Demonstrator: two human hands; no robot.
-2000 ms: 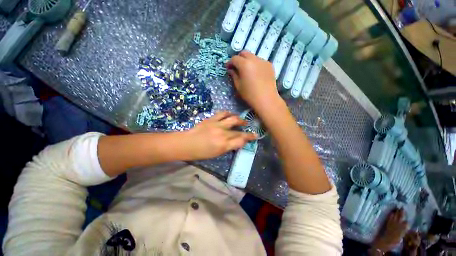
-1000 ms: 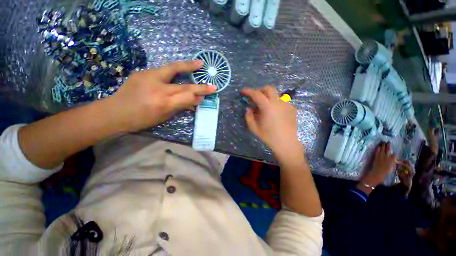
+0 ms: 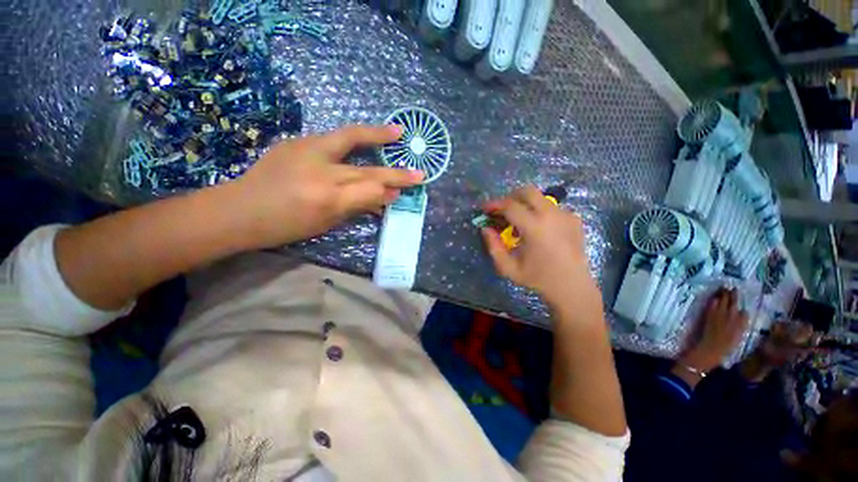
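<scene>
A pale blue-green handheld fan [image 3: 400, 240] lies on the bubble wrap, its round grille [image 3: 417, 145] away from me and its handle towards me. My left hand [image 3: 315, 179] rests on it, fingers across the grille and neck. My right hand [image 3: 541, 240], right of the fan, holds a small blue-green bracket [image 3: 482, 220] at its fingertips. A yellow screwdriver [image 3: 510, 237] shows under and beside that hand; whether the hand grips it too is unclear.
Dark circuit boards [image 3: 202, 104] lie heaped at the left, with small brackets [image 3: 141, 168] around them. A row of fans [image 3: 508, 36] lies at the far edge. Stacked fans [image 3: 659, 231] lie at the right, near another person's hands [image 3: 720, 325].
My right hand has moved from the bracket heap at the far side to the right of the fan, bringing a small bracket. My left hand stays on the fan. The view has shifted.
</scene>
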